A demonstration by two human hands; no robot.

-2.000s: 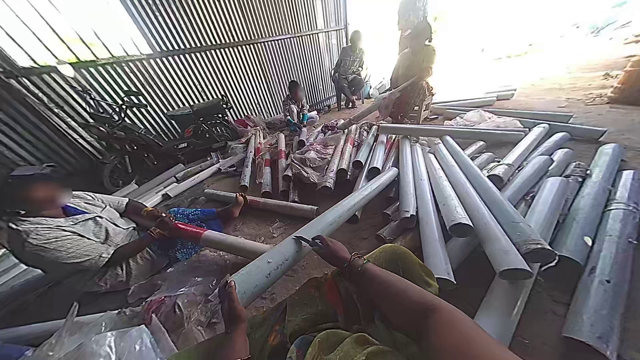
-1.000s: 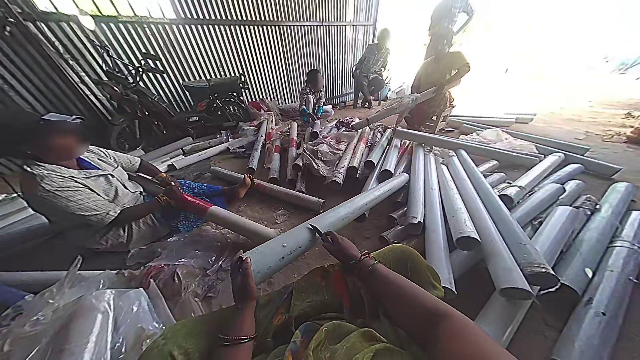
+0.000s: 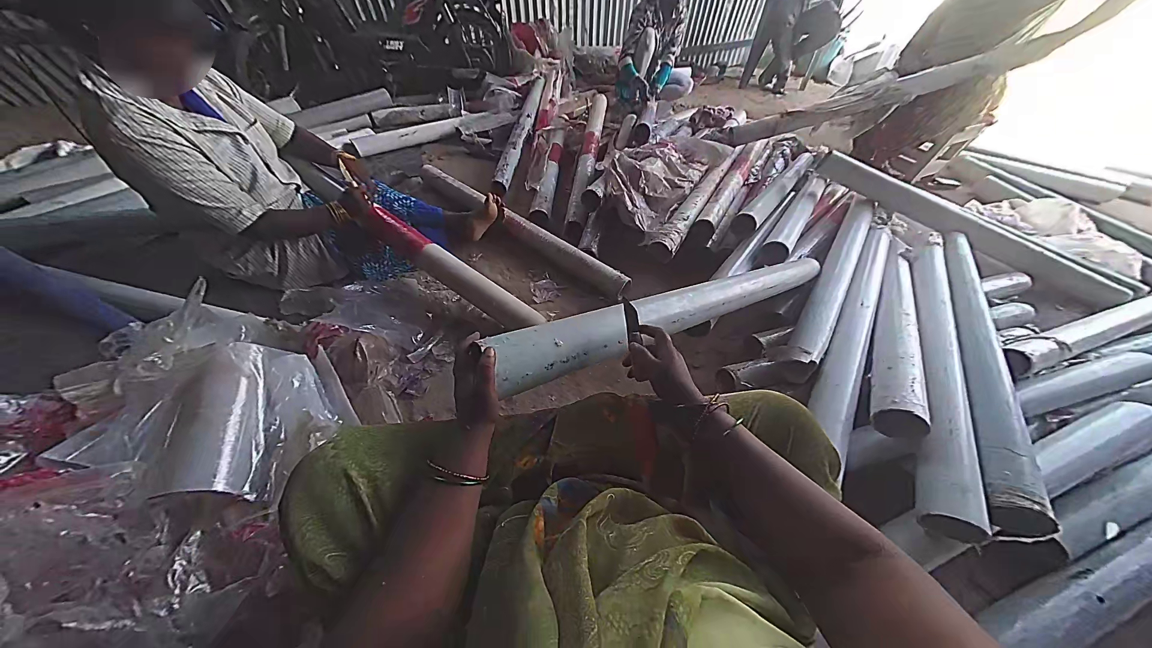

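Note:
A pale grey tube (image 3: 562, 346) lies across in front of my knees, its near end to the left and its far part reaching up to the right toward other tubes. My left hand (image 3: 475, 382) grips the near end, thumb on top. My right hand (image 3: 661, 364) is closed on a dark, thin blade-like tool (image 3: 632, 321), which stands against the tube's surface; its exact kind cannot be told. Bangles circle both wrists. A co-worker seated at the left holds a tube with a red band (image 3: 396, 231), whose lower end comes close to mine.
Many grey tubes (image 3: 972, 387) are heaped at the right, and more with red bands lie ahead. Clear plastic wrapping (image 3: 225, 405) covers the floor at the left. A long beam-like piece (image 3: 972, 225) crosses behind the heap. Other people and a parked motorcycle (image 3: 441, 40) are farther back.
The view has tilted down. My left hand stays at the tube's near end, and my right hand still holds the dark tool against the tube.

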